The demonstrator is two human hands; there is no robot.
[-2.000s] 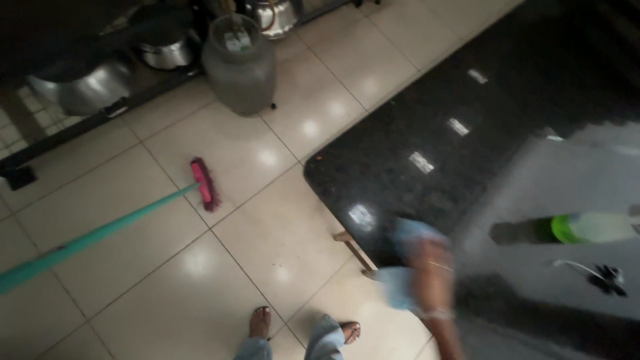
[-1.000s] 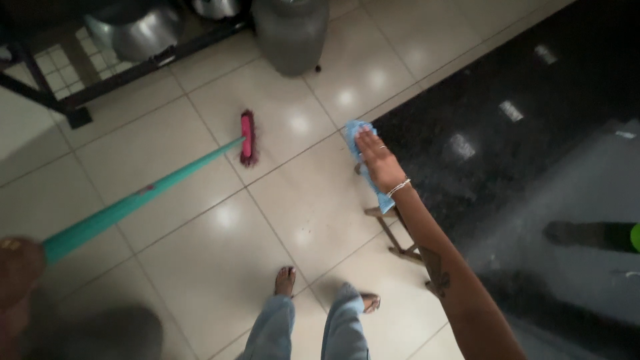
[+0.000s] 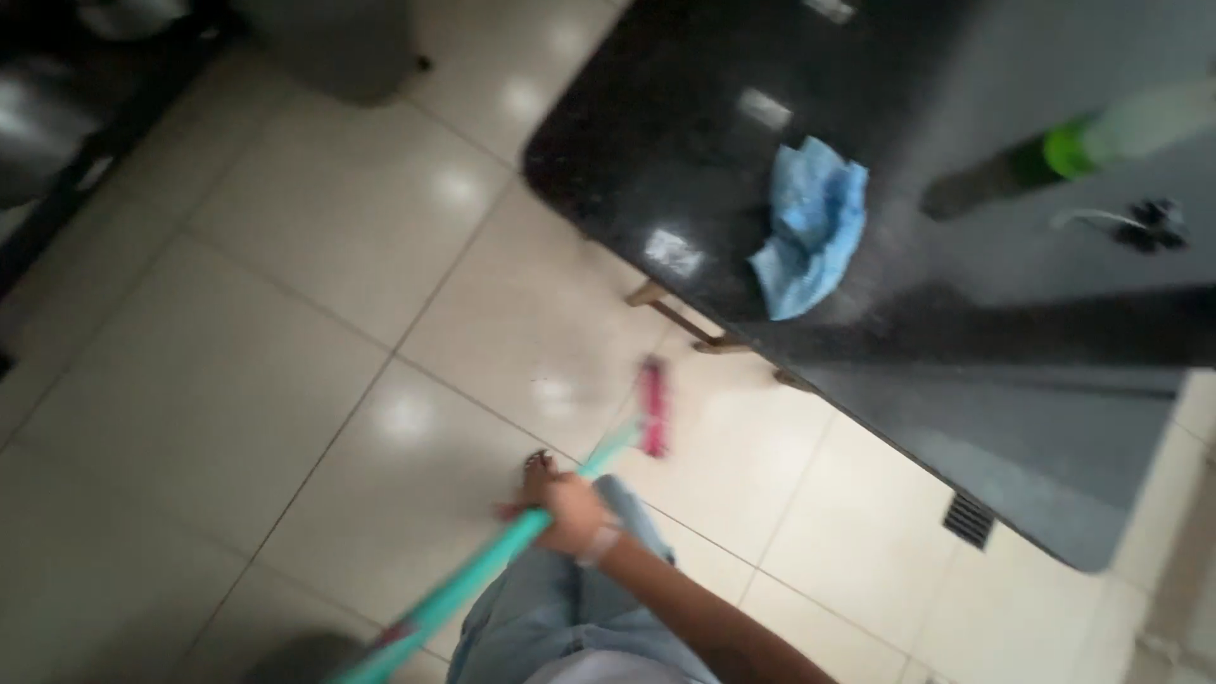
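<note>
My right hand [image 3: 562, 508], with a bracelet at the wrist, is closed around the green handle [image 3: 470, 579] of a broom. The handle runs from the bottom edge up to a pink broom head [image 3: 654, 407], slightly blurred, on the tiled floor near the table's wooden leg parts. A crumpled light-blue cloth [image 3: 812, 228] lies on the glossy black tabletop [image 3: 655, 123], with no hand on it. My left hand is outside the view.
On the table lie a clear bottle with a green part [image 3: 1069, 149] and a small dark object with a white cord [image 3: 1151, 226]. A grey container [image 3: 332, 43] and a dark rack [image 3: 104, 152] with metal pots stand at the upper left. A floor drain [image 3: 969, 520] shows under the table's edge.
My right hand has let go of the blue cloth, which now lies on the tabletop, and has taken hold of the broom handle. The broom head has moved right, toward the table. My left hand has left the view.
</note>
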